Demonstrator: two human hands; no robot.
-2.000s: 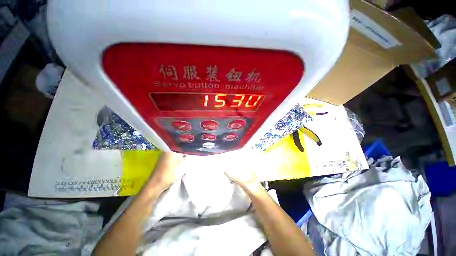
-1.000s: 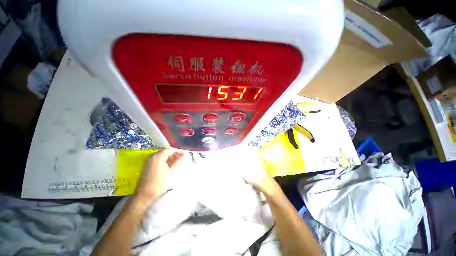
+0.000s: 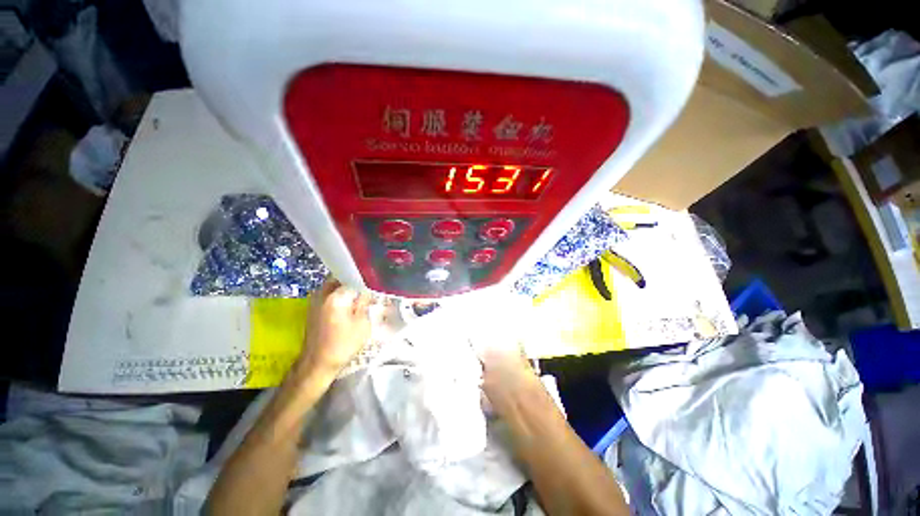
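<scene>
The white button machine head (image 3: 444, 40) fills the top centre; its red panel reads 1531. The pale grey-white garment (image 3: 444, 403) lies bunched under the head and towards my lap. My left hand (image 3: 341, 328) is at the left of the head's lower end, fingers curled on the cloth edge. My right hand (image 3: 499, 365) is right of centre on the cloth, its fingers washed out by glare. Small metal parts show just below the head. Heaps of shiny silver and blue buttons lie left (image 3: 262, 252) and right (image 3: 575, 247) of the head.
Yellow-and-black pliers (image 3: 617, 272) lie right of the head. Yellow sheets (image 3: 277, 341) mark the table front (image 3: 161, 333). A garment pile (image 3: 746, 413) lies over a blue crate (image 3: 757, 299) at right; more cloth (image 3: 101, 454) is at left. A cardboard box (image 3: 736, 111) stands upper right.
The counter went from 1530 to 1531 between the two earlier frames. Since then, the cloth has bunched differently, my left hand has moved up beside the head, and my right hand has moved inward.
</scene>
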